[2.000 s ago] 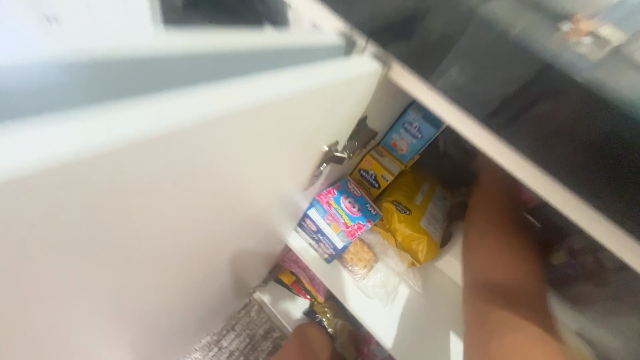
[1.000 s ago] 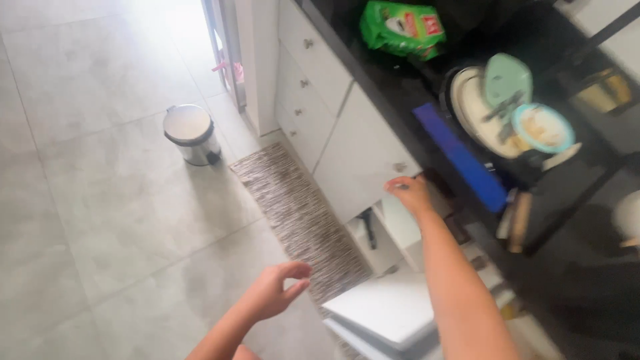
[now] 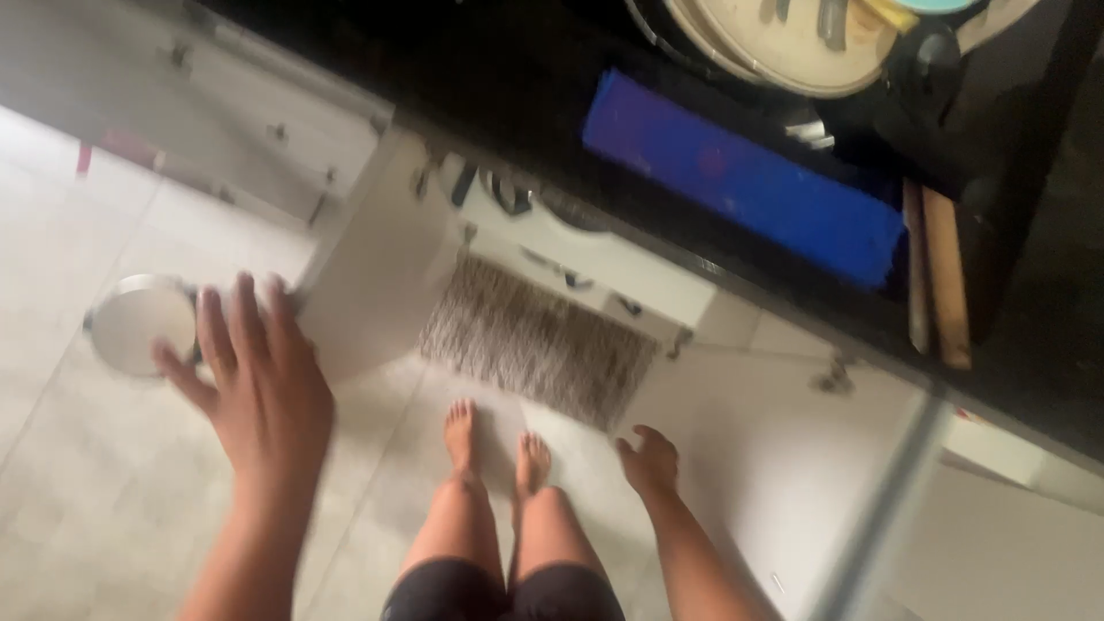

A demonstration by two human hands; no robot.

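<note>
My left hand (image 3: 263,379) is raised with its fingers spread and holds nothing; it overlaps the inner face of a white cabinet door (image 3: 371,267) in view, and whether it touches it I cannot tell. Lower and to the right, my right hand (image 3: 651,457) has its fingers slightly curled and holds nothing visible, beside another white cabinet door (image 3: 776,466). Between the two doors the lower cabinet stands open, with white shelves (image 3: 595,259) and dark items, blurred, on them.
A black countertop (image 3: 483,95) carries a blue mat (image 3: 742,181), stacked plates (image 3: 802,43) and wooden-looking boards (image 3: 944,276). Below lie a shaggy rug (image 3: 539,336) and my bare feet (image 3: 461,431). A round bin (image 3: 142,328) stands at left. White drawers (image 3: 259,121) are at upper left.
The view has swung down over the counter edge. My right hand, earlier at a cabinet door's knob, is now away from it. The door by my left hand now stands open.
</note>
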